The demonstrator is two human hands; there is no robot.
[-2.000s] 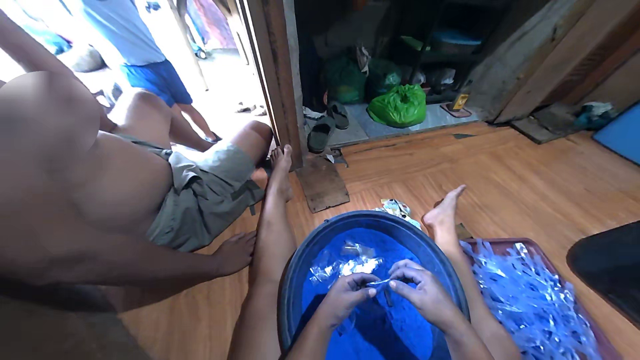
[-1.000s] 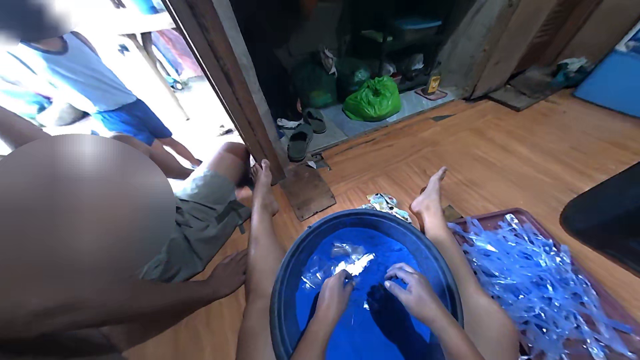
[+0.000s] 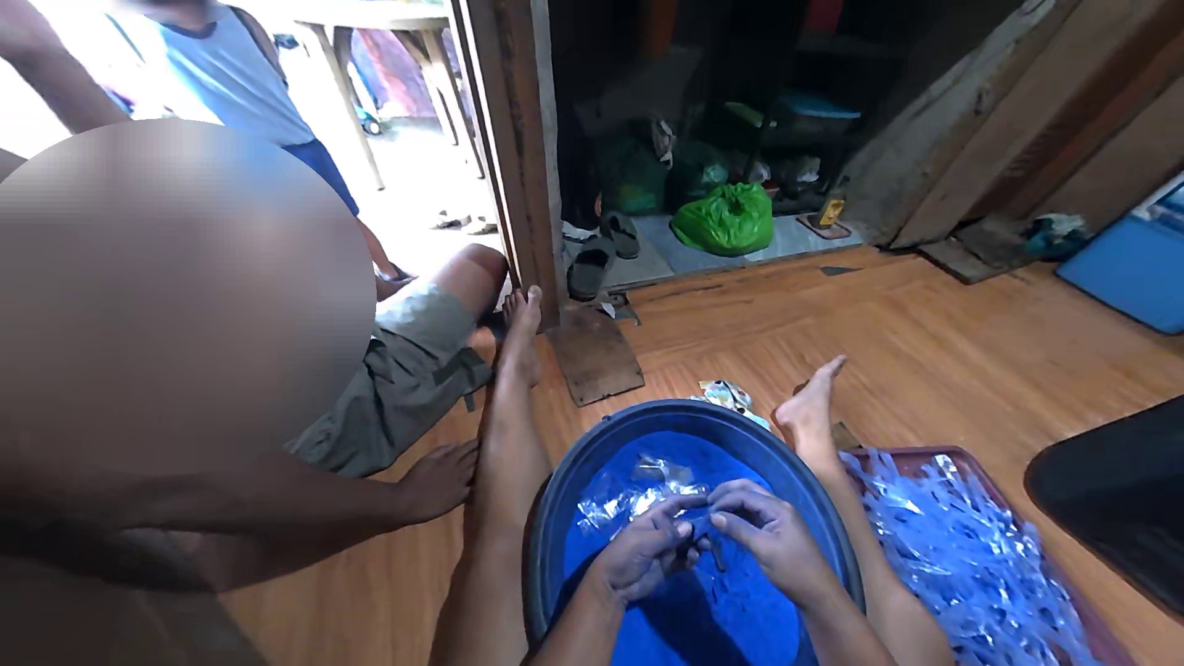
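Between my legs stands a round dark basin [image 3: 546, 518] with blue powder or a blue lining inside; I cannot tell which. Clear plastic pieces [image 3: 647, 490] lie at its far left part. Above the basin's middle, my left hand [image 3: 652, 550] and my right hand [image 3: 763, 532] are close together, thumbs and fingertips pinched around something small and thin that is too small to name. A tray [image 3: 957, 458] to the right of my leg is heaped with translucent bluish plastic strips [image 3: 971, 555].
A seated person [image 3: 388, 388] is at the left, one hand on the floor near my leg; another person [image 3: 240, 83] stands beyond. A green plastic bag [image 3: 726, 220], slippers [image 3: 592, 264] and a bottle [image 3: 832, 208] are in the doorway. A black object [image 3: 1119, 499] is at the right.
My hands, apart over the basin a second ago, have come together. The seated person's head has come lower into view since two seconds ago.
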